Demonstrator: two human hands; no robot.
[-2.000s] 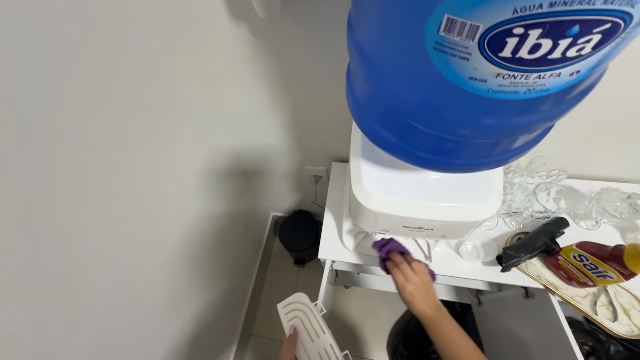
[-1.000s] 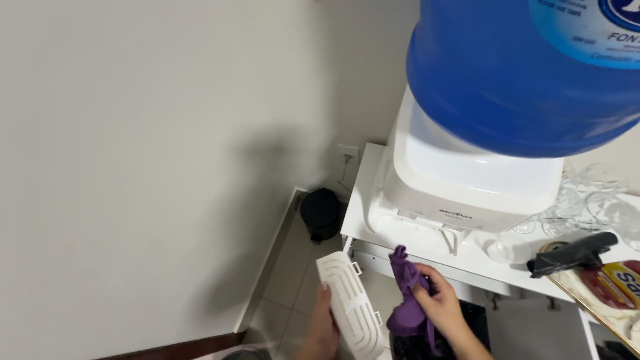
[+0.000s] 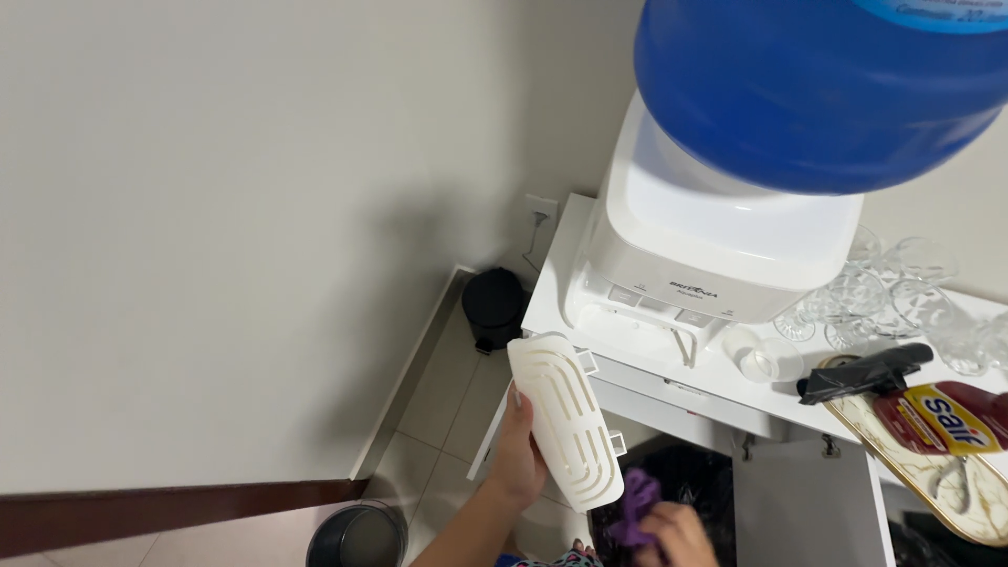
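My left hand point(image 3: 518, 457) holds a white slotted drip-tray grille point(image 3: 568, 421) by its left edge, in front of the cabinet. Blurred at the bottom, my right hand point(image 3: 676, 535) is shut on a crumpled purple cloth point(image 3: 636, 504), over a black bin bag point(image 3: 709, 488). The white water dispenser point(image 3: 709, 244) stands on a white cabinet top point(image 3: 551, 291), with a large blue water bottle point(image 3: 803, 94) on it. Its base, below the taps, shows without the grille.
Clear plastic cups point(image 3: 772, 360) and stemmed glasses point(image 3: 890, 295) stand right of the dispenser. A red spray cleaner bottle point(image 3: 937, 417) lies over a gold-rimmed tray point(image 3: 854, 409). A black pedal bin point(image 3: 494, 303) and a dark bucket point(image 3: 357, 539) are on the floor. A cabinet door point(image 3: 811, 504) hangs open.
My right hand with the purple cloth has moved from the dispenser's base down past the grille to the black bag. My left hand has brought the grille further up into view. The view has shifted left.
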